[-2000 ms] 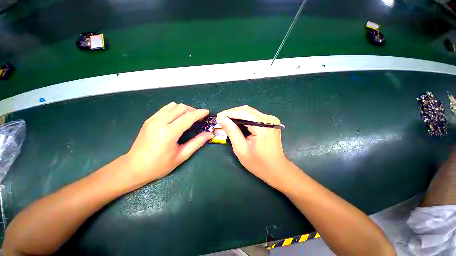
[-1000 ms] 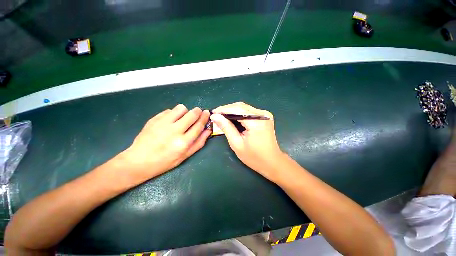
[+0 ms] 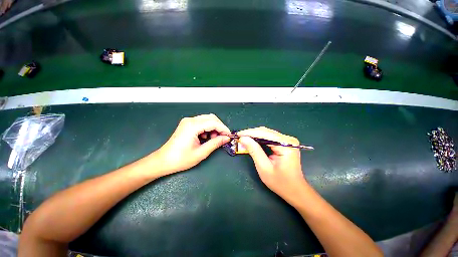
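Observation:
A black electronic unit (image 3: 232, 147) sits between my hands on the dark green bench, with a white, yellow-edged battery (image 3: 242, 148) at its right side. My left hand (image 3: 193, 144) has thumb and forefinger pinched together at the unit's upper left edge; whether a tiny part is between the fingertips cannot be told. My right hand (image 3: 278, 160) holds slim dark tweezers (image 3: 283, 144) like a pen. Their back end points right, and their tips are at my left fingertips, partly hidden. My right fingers and thumb partly cover the unit and battery.
More units with batteries lie on the green belt, at left (image 3: 113, 57) and right (image 3: 373, 71). A thin pale rod (image 3: 312, 66) crosses the belt near the white edge strip (image 3: 201, 95). A clear bag (image 3: 35, 138) lies far left, a pile of small dark parts (image 3: 443, 149) far right. A neighbour's arm shows lower right.
The view has shifted, showing more of the belt. My left fingers, earlier laid flatter over the unit's left side, are now raised into a thumb-and-forefinger pinch. My right hand still holds the tweezers.

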